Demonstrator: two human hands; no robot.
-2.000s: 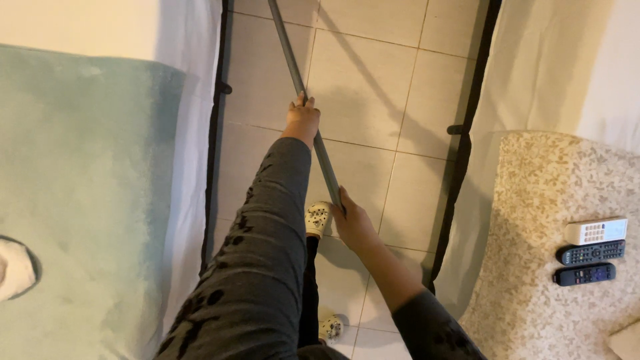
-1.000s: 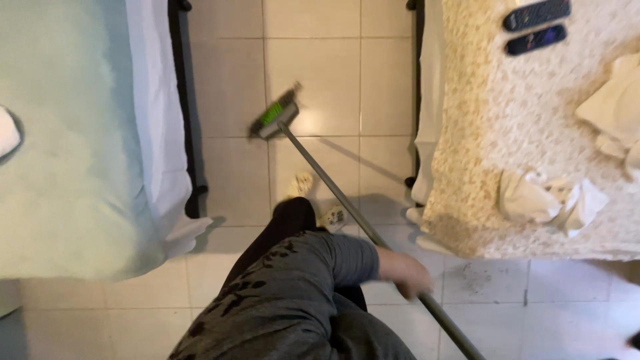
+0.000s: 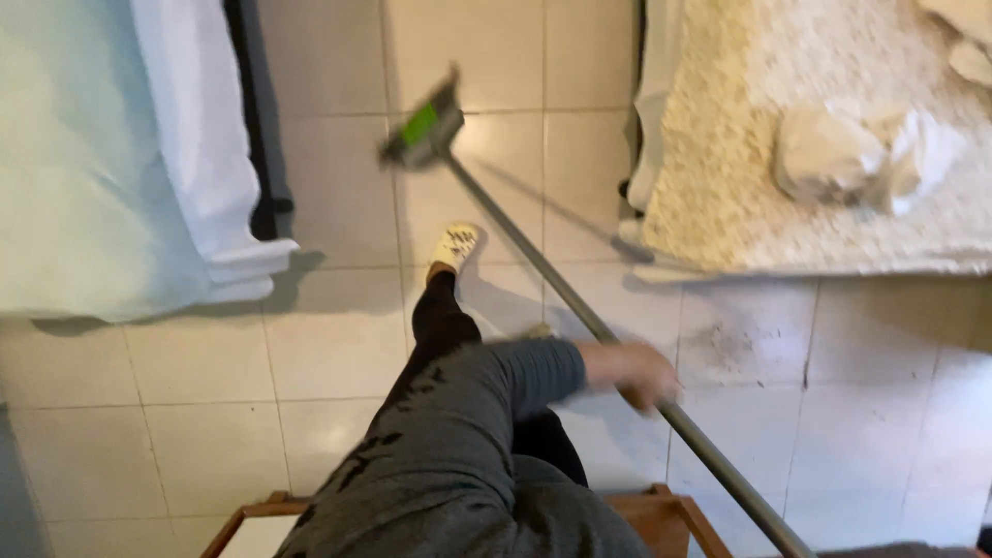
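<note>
A broom with a grey pole point(image 3: 535, 252) slants from upper left to the lower right edge. Its head point(image 3: 426, 128), dark with a bright green patch, is blurred over the floor tiles. My left hand point(image 3: 639, 376) reaches across my body and is closed around the pole, below its middle. My right hand is out of frame; only a strip of dark sleeve shows at the bottom right edge, near the pole. A dark smudge of dirt point(image 3: 725, 345) and small specks lie on the tiles right of the pole.
A bed with a pale green cover point(image 3: 85, 170) stands left, and one with a patterned beige cover point(image 3: 705, 194) right, bearing crumpled white cloth point(image 3: 829, 155). Wooden furniture point(image 3: 655, 519) is behind me. My foot in a yellow patterned shoe point(image 3: 456, 246) is on the tiles.
Two seconds ago both hands held the pole between the beds; now only my left hand shows on it. The broom head has come into view. The view has shifted toward the beds' ends.
</note>
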